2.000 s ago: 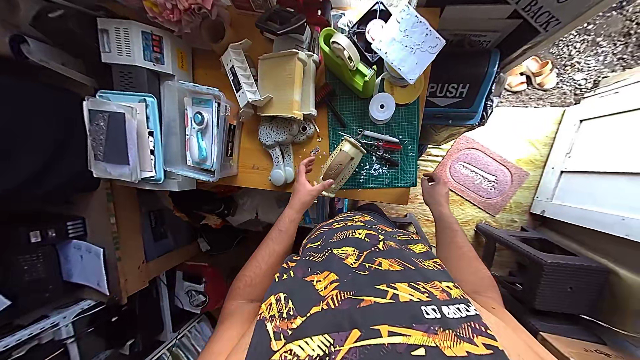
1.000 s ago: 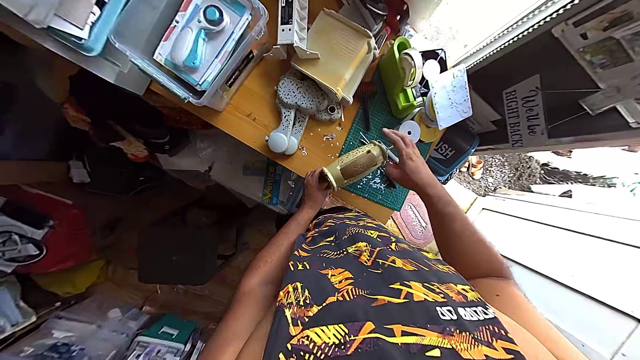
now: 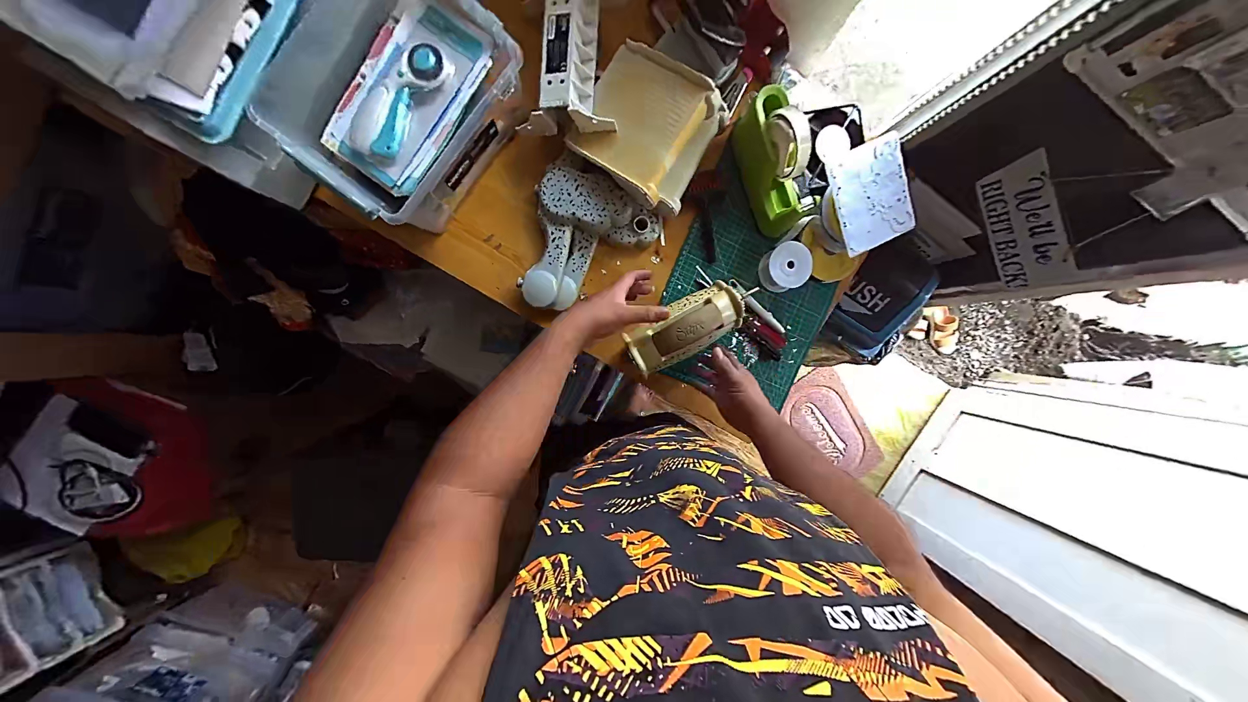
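Note:
A cream, open-framed holder [image 3: 688, 330] with a brown panel and dotted trim lies slanted at the edge of the green cutting mat [image 3: 804, 336]. My left hand [image 3: 614, 310] is spread at its upper left side, the thumb close to it or touching. My right hand [image 3: 736, 388] is just below it, fingers apart and grasping nothing. Thin tools and a red-handled tool [image 3: 763, 334] lie behind the holder on the mat. Left of the mat stands a speckled hand-lever device [image 3: 575, 229] with round white ends.
A white spool [image 3: 786, 264] and a green tape dispenser [image 3: 765, 161] are at the mat's far side. A cream tray-like piece [image 3: 648, 122] leans behind the speckled device. A clear plastic box [image 3: 390, 200] stands at the left. Scraps litter the orange tabletop [image 3: 478, 239].
A second ago both hands were at the holder's ends; my left hand has moved to its upper left side and my right hand has drawn back below it. The view turned strongly early on.

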